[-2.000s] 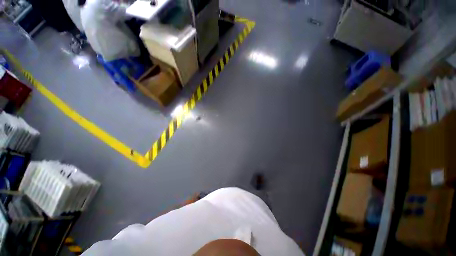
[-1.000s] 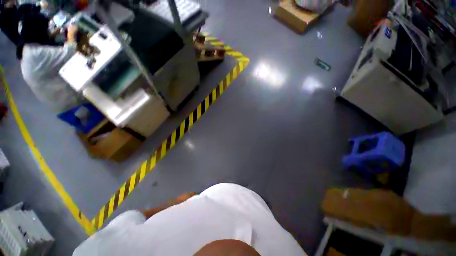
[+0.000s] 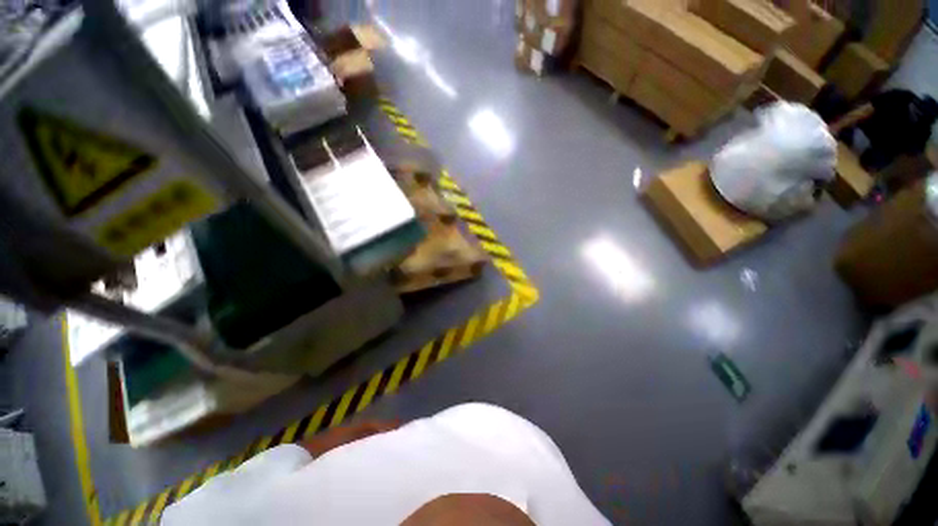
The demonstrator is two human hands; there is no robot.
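Neither of my hands shows; only a part of my left forearm [image 3: 353, 435] shows beside my white shirt. Nearest in front of me on the left is a workbench with a metal frame, which carries a yellow warning triangle sign [image 3: 80, 159]. White trays or stacked sheets [image 3: 360, 202] lie beside it, near a wooden pallet [image 3: 440, 252]. Whether I hold anything cannot be seen.
Yellow-black tape [image 3: 411, 365] runs along the floor around the bench. A person in white [image 3: 777, 159] bends by a brown carton [image 3: 702, 214]. Long brown cartons [image 3: 658, 67] are stacked at the top. A white cabinet [image 3: 859, 442] stands at the right.
The bench and its sign have come close on the left. The shelving with cartons and the blue stool at the right have left view. The bending person and carton stacks have come into view.
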